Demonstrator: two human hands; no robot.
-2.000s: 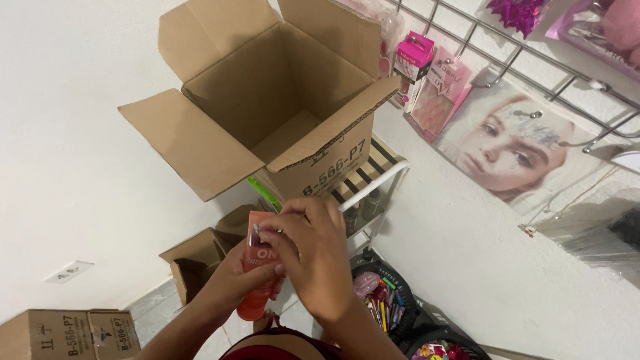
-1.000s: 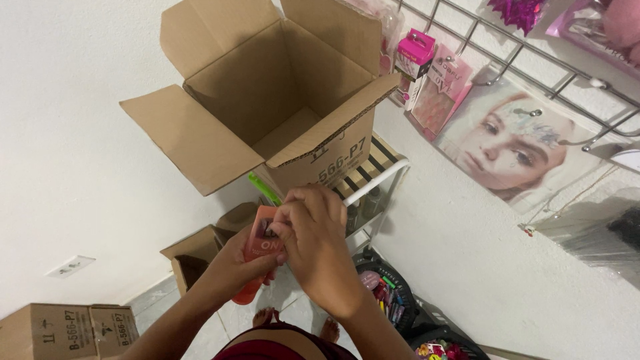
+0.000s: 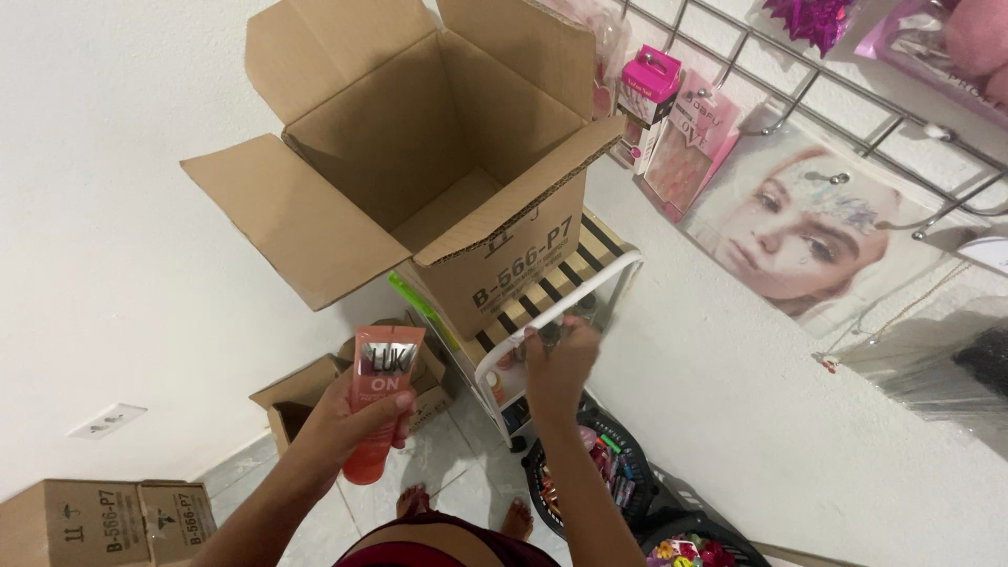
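Note:
My left hand (image 3: 354,421) is closed round a translucent orange-pink squeeze tube (image 3: 373,441), its silver-banded flat end up and its cap end down. My right hand (image 3: 563,362) is held apart from the tube, by the white metal rail (image 3: 551,311) of a small slatted shelf; its fingers are curled and blurred, and whether anything is between them cannot be told. Beyond both hands an open cardboard box (image 3: 441,157) stands on the shelf with its flaps spread, and no contents show in the part of its inside that is visible.
Smaller cardboard boxes stand on the floor behind my left hand (image 3: 307,386) and at the lower left (image 3: 118,524). Black baskets (image 3: 642,472) of small colourful items are below my right forearm. A wire wall rack (image 3: 858,71) with packaged goods hangs at the right. A green object (image 3: 417,299) is beside the shelf.
My right hand has left the tube and moved right, toward the shelf rail. My left hand still holds the tube, whose printed front now shows more fully.

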